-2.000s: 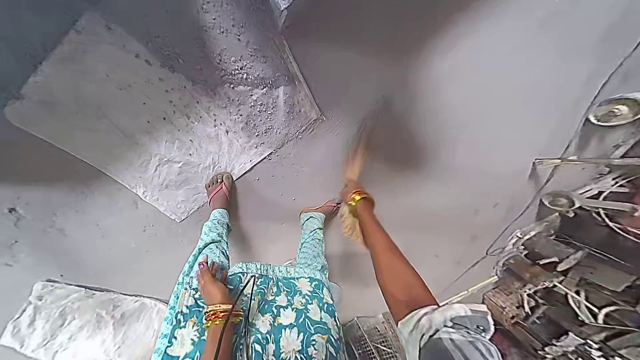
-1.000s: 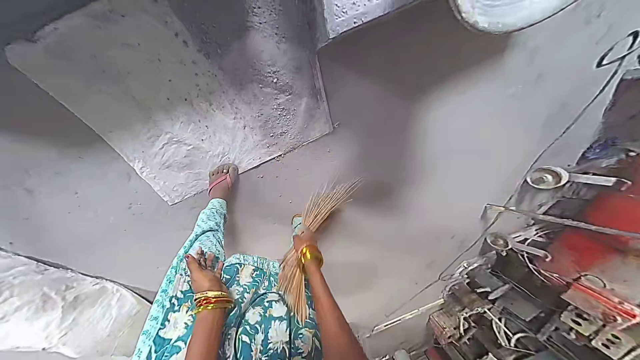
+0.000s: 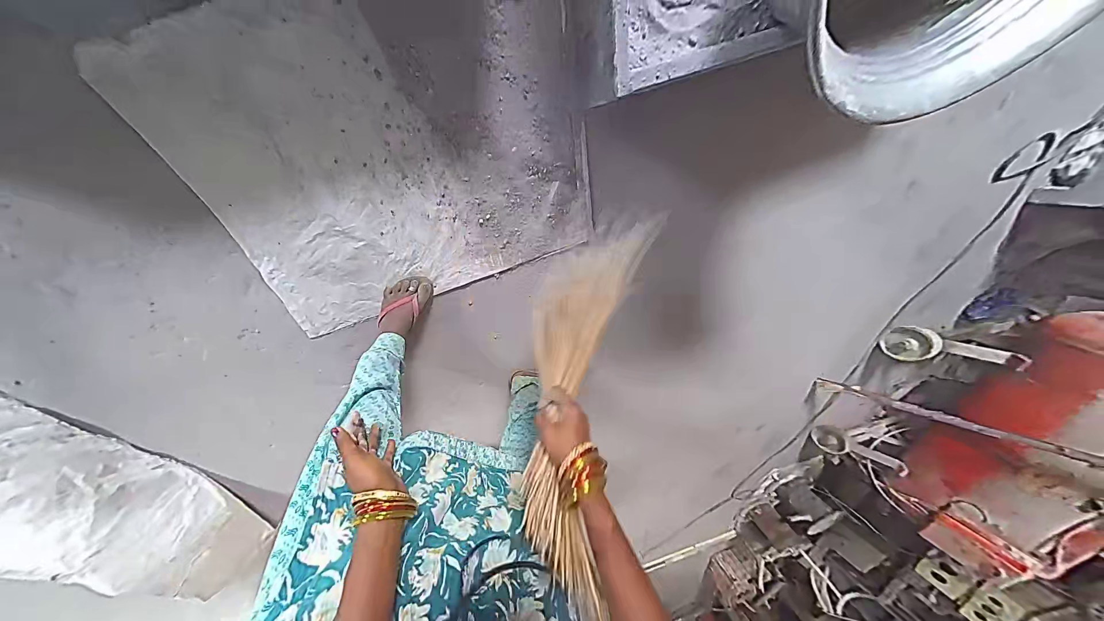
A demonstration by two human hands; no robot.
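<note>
My right hand (image 3: pixel 565 427) is closed around the middle of a broom of thin straw-coloured sticks (image 3: pixel 578 328). The broom's spread tips are blurred and point up and slightly right, close to the corner of a pale, dust-covered sheet (image 3: pixel 319 172) on the floor. The bound sticks below the hand lie against my forearm and flowered clothing. My left hand (image 3: pixel 366 457) rests near my left thigh, palm turned up, fingers apart, holding nothing. My sandalled foot (image 3: pixel 407 302) stands at the sheet's lower edge.
At the top right is a large round metal vessel (image 3: pixel 906 95), beside a tray-like thing (image 3: pixel 707 60) with grey material. Piled scrap parts (image 3: pixel 845 552), a red machine part (image 3: pixel 1018 414) and a cable (image 3: pixel 923 293) lie on the right. Another pale sheet (image 3: pixel 103 500) is at lower left.
The broom in my right hand has swung about, and its tips are now farther from my body than one second ago. The view has shifted, showing more of the round vessel.
</note>
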